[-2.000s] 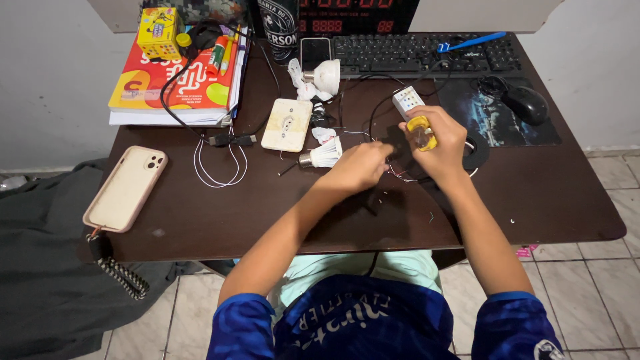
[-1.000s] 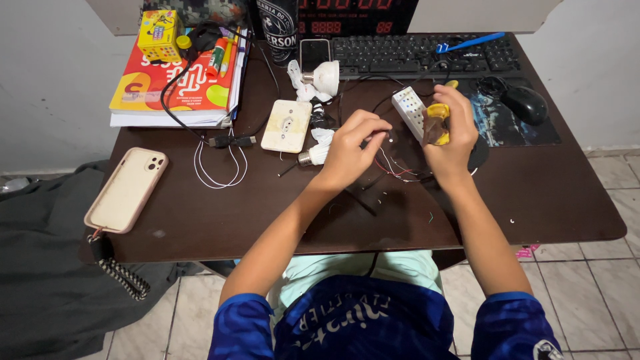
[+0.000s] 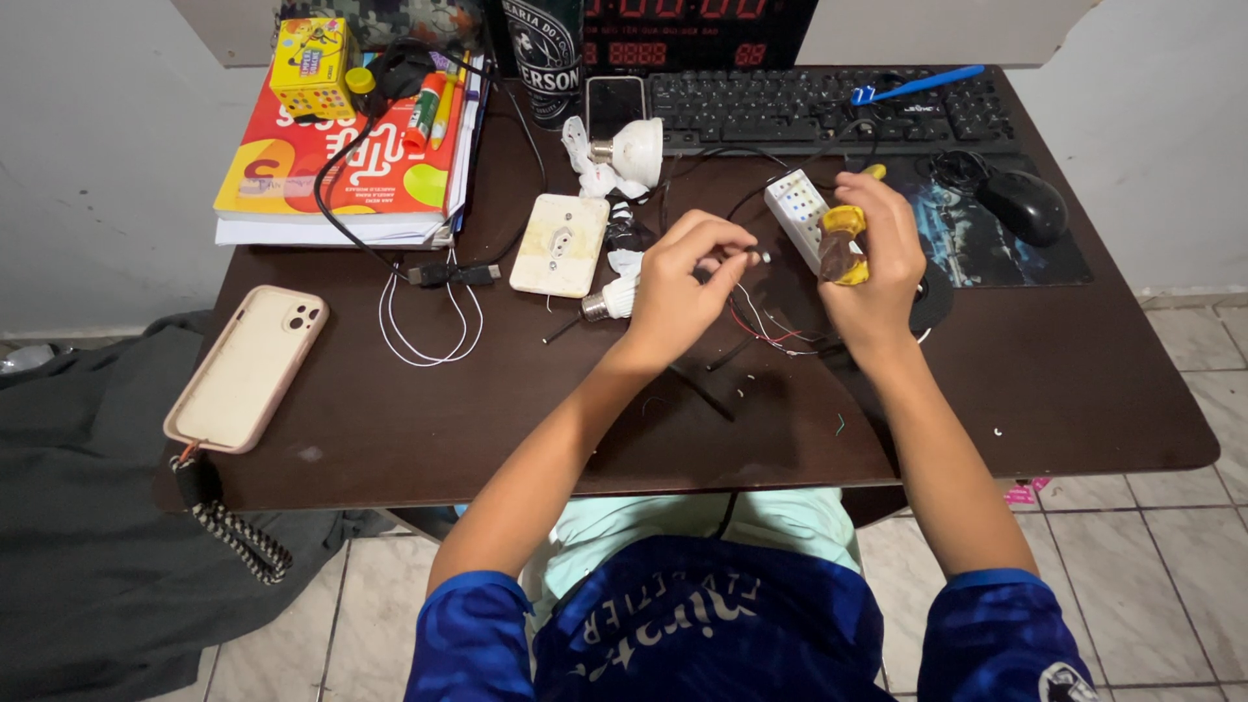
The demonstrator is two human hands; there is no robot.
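Note:
Between its thumb and fingertips my left hand [image 3: 687,278] pinches a small dark cable end [image 3: 760,253] with a pale tip. My right hand [image 3: 877,263] is closed around a yellow-handled hand tool [image 3: 843,234]; its exact kind is hidden by the fingers. Beside that tool lies a white box with rows of coloured dots [image 3: 798,210]. Thin red and white wires [image 3: 770,331] run over the desk between the hands. Left of my left hand are a white bulb with a metal screw base [image 3: 612,297] and a yellowed socket plate [image 3: 561,246]. A roll of black tape [image 3: 931,300] is partly behind my right hand.
At the back stand a keyboard [image 3: 741,107] with a blue toothbrush [image 3: 916,86] on it, a dark bottle [image 3: 546,68] and another white bulb [image 3: 639,151]. A mouse [image 3: 1024,207] sits right. Books [image 3: 292,195] and a phone case [image 3: 249,370] are left; cable scraps [image 3: 702,390] lie near the front.
Two seconds ago the hands were closer together, with my left hand lower. My left hand has since moved up and left. The white box now sits nearer the yellow tool.

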